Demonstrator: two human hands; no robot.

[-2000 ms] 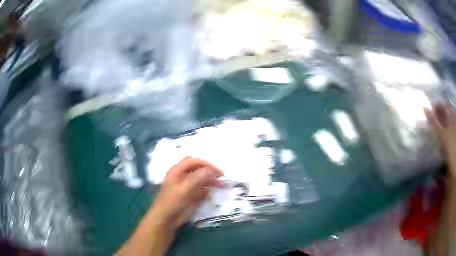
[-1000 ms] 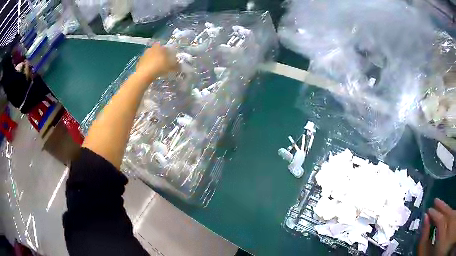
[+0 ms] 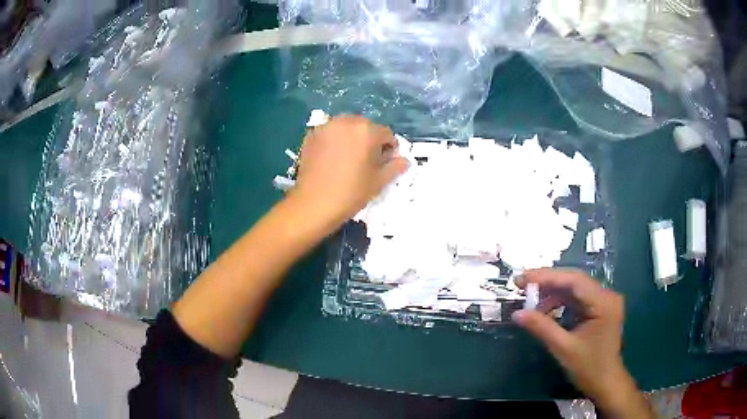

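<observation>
A bright heap of small white sheets (image 3: pixel 483 204) lies in the clear middle tray (image 3: pixel 344 307). My left hand (image 3: pixel 348 159) is over the heap's upper left edge, fingers bent and thumb towards the heap; whether it holds anything cannot be seen. White stemmed parts (image 3: pixel 317 119) show partly from behind it on the bench. My right hand (image 3: pixel 573 319) is at the tray's lower right, with a small white piece (image 3: pixel 531 295) pinched between thumb and index finger.
A large clear tray of stemmed parts (image 3: pixel 106 180) lies at left. Two white oblongs (image 3: pixel 664 252) lie at right, beside a clear ribbed tray (image 3: pixel 729 270). Clear bags (image 3: pixel 393 74) lie along the back. A white block (image 3: pixel 627 91) lies at back right.
The view has swung back right. My left hand has moved from the left tray to the heap's upper left. My right hand now shows a small white piece in its fingertips.
</observation>
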